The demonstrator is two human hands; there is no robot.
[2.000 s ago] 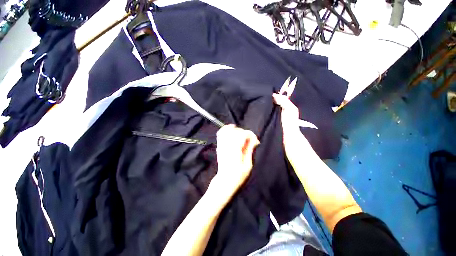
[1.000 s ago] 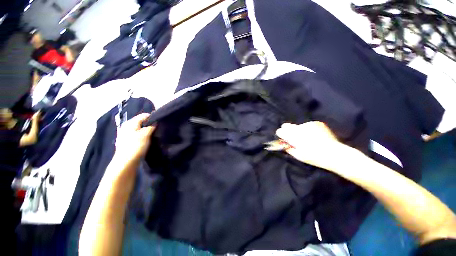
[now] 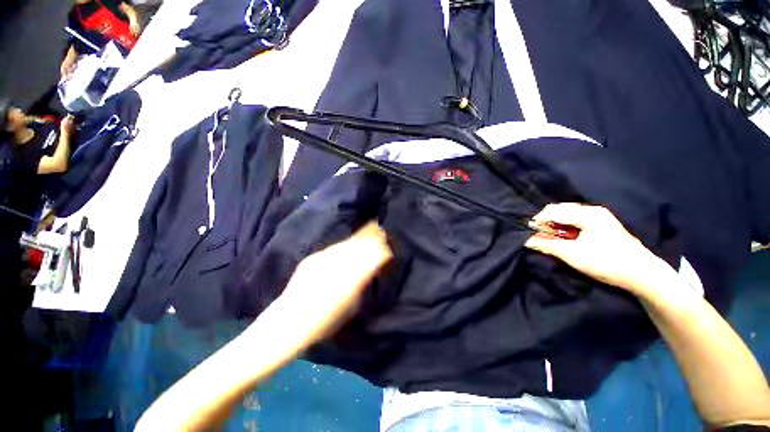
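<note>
A dark navy blazer [image 3: 456, 312] with white trim lies open in front of me, its black lining and a small red neck label [image 3: 451, 175] showing. A black hanger [image 3: 380, 126] lies across the neck, its left end sticking out past the collar. My right hand [image 3: 591, 245] is closed on the hanger's bottom bar at its right part. The thread snips [image 3: 557, 229] show as a reddish handle in the same hand. My left hand [image 3: 359, 257] is slightly blurred over the lining at the left; whether its fingers pinch the cloth I cannot tell.
A finished-looking blazer [image 3: 221, 194] lies at the left on the white table [image 3: 76, 291]. More navy garments [image 3: 221, 38] lie beyond it. Another blazer [image 3: 582, 76] is spread behind. Black hangers [image 3: 734, 51] are heaped far right. A grey tool [image 3: 57, 253] lies far left. Two people are at upper left.
The hanger has come out of the blazer's left side and lies over the neck opening. My left hand has moved from the left edge inward over the lining. My right hand has gone onto the hanger bar.
</note>
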